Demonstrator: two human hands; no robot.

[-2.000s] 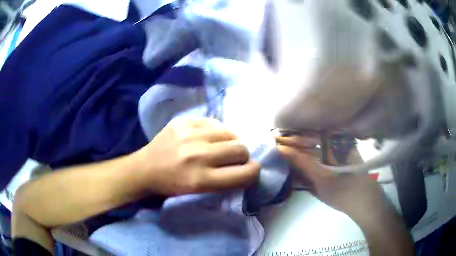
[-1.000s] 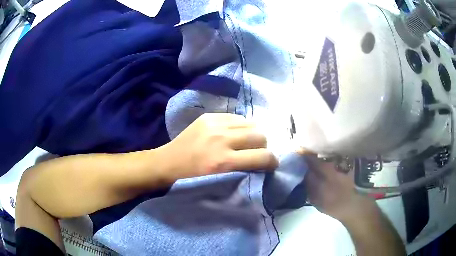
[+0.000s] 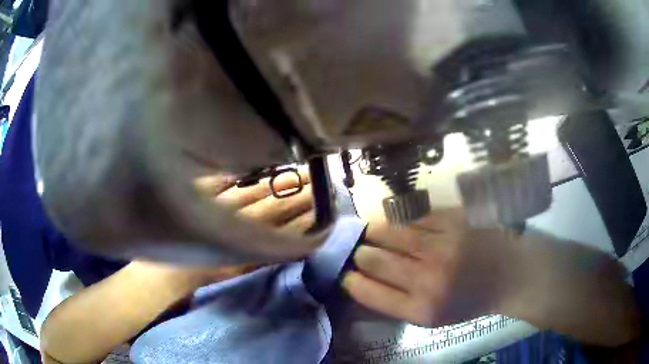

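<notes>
The light grey-blue fabric panel [image 3: 245,313] lies in folds below the sewing machine head, narrowing to a twisted part between my hands. My left hand [image 3: 274,202] reaches in from the left behind the machine head; its fingers show near the small wire loop, and its grip is hidden. My right hand [image 3: 427,266] is at the right of the fabric, fingers curled, fingertips gripping its dark edge. The blurred machine head [image 3: 171,135] fills the upper view and hides the needle area.
Two ribbed tension knobs hang above my right hand, a small one [image 3: 405,207] and a larger one [image 3: 505,188]. A dark slab [image 3: 605,178] lies at the right. Navy fabric [image 3: 21,192] is at the far left. A printed ruler scale [image 3: 455,334] runs along the table's front edge.
The view has moved closer to the machine, whose head now covers much of the fabric and part of my left hand. My right hand and the tension knobs show more fully.
</notes>
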